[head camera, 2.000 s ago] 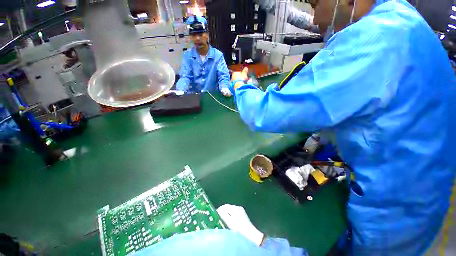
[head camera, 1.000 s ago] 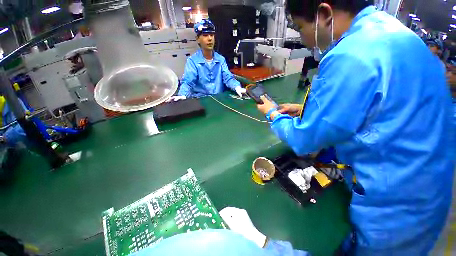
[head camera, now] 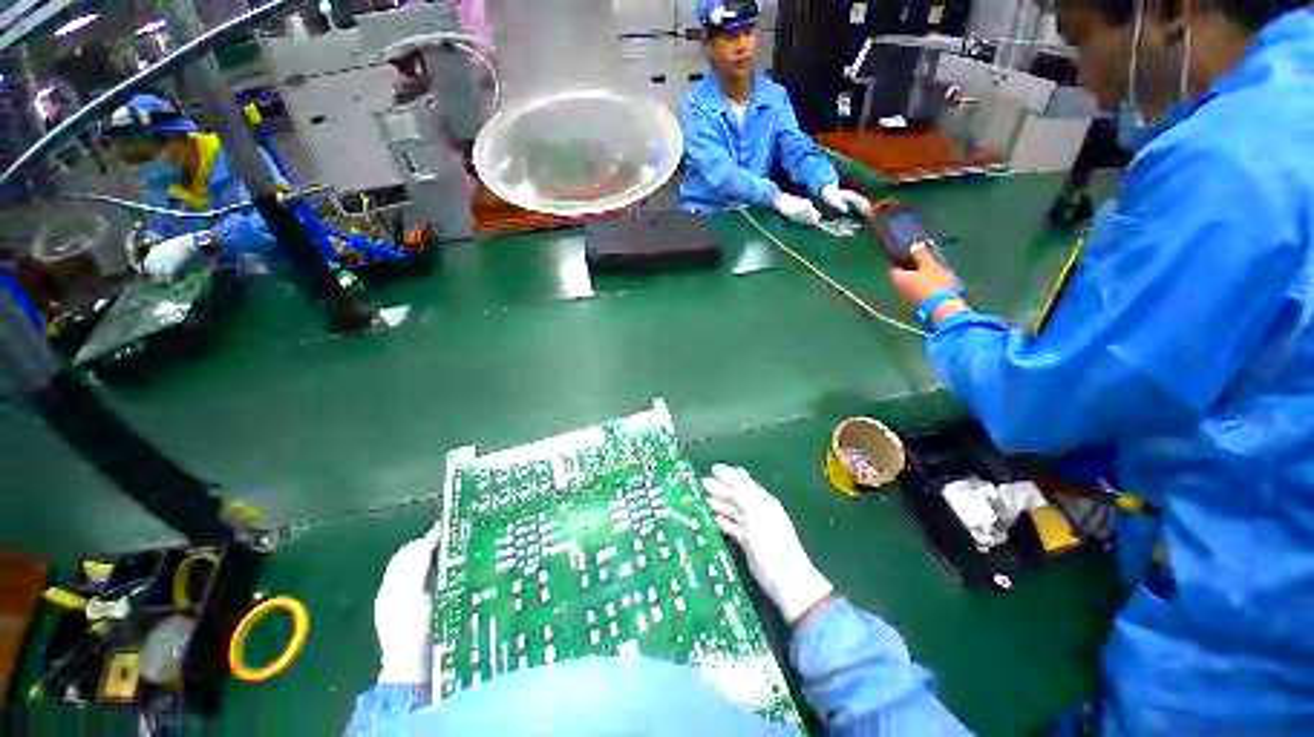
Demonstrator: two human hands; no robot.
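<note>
A large green circuit board with silver-white solder points lies in front of me; its near edge is hidden by my blue smock. My left hand, in a white glove, is at the board's left edge, fingers against it and partly hidden. My right hand, in a white glove, lies along the board's right edge with its fingertips at the rim. The two hands hold the board between them.
Right: yellow tin and black parts box. Left: black toolbox, yellow tape ring, dark post. Clear hood hangs overhead. A coworker at right holds a tester; others sit across and far left.
The view has swung left and shows more of the near bench. My left hand, the toolbox and the tape ring have come into view. The coworker's tester is held farther out over the bench.
</note>
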